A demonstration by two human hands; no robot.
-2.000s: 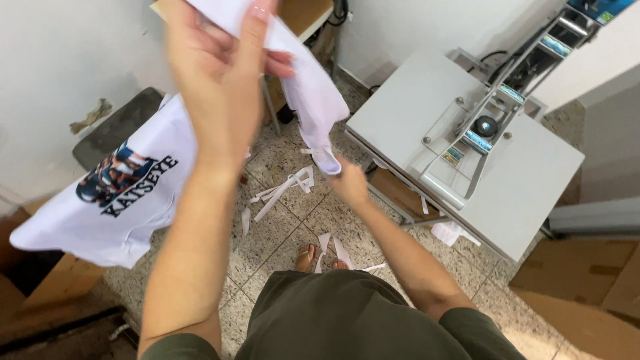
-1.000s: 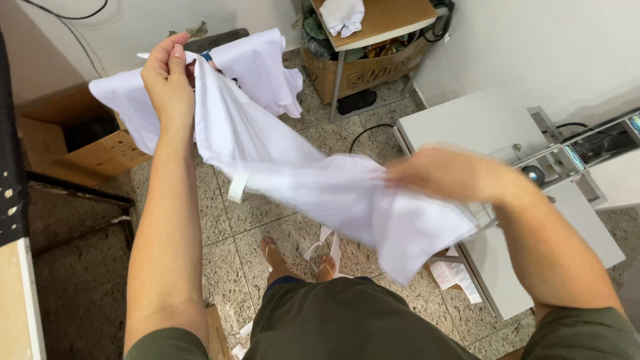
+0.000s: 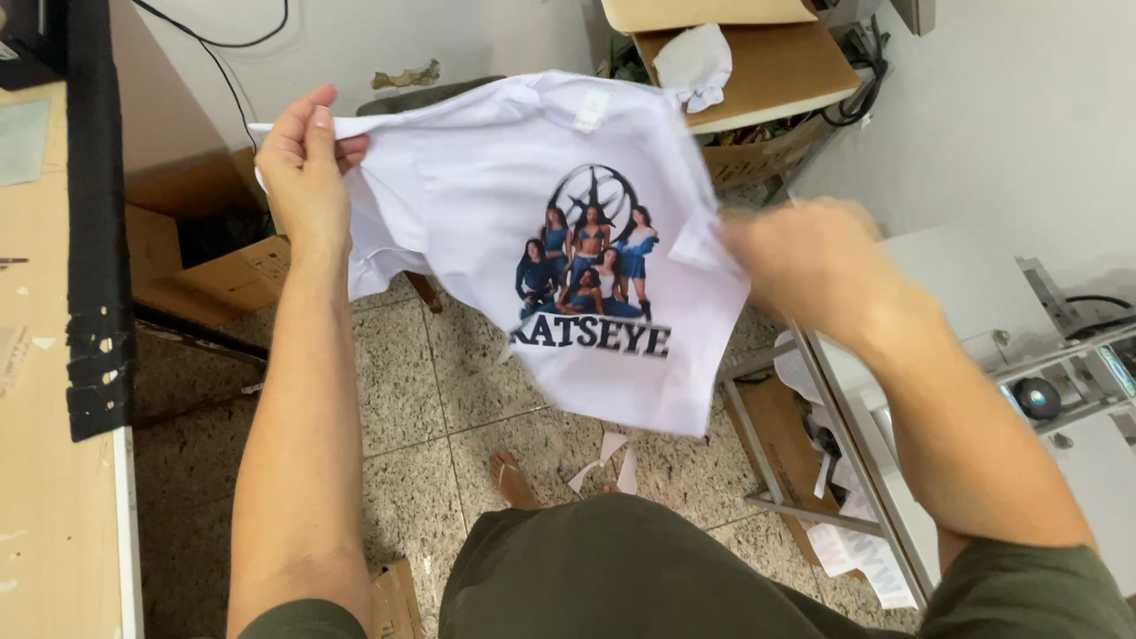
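Observation:
A white T-shirt [image 3: 479,195] with a printed group picture and large dark lettering hangs spread between my hands, its print facing me. My left hand [image 3: 311,169] pinches the shirt's edge at the left between thumb and fingers. At the right side of the shirt, my right hand [image 3: 799,257] is blurred by motion, with its fingers closed on the fabric's edge. A small pale tag [image 3: 591,111] shows near the neckline. Behind the shirt, a dark chair back [image 3: 426,94] is partly covered.
A wooden worktable [image 3: 53,355] with a black edge strip runs along the left. Cardboard boxes [image 3: 222,275] stand beyond it. At the back is a small table [image 3: 763,71] holding a crumpled white cloth [image 3: 695,67]. A heat press [image 3: 1065,399] stands right. Scraps [image 3: 612,457] lie on the floor.
The shirt between my hands, bunched and showing no print a second ago, is now spread with its print visible. The view has swung toward the worktable at the left.

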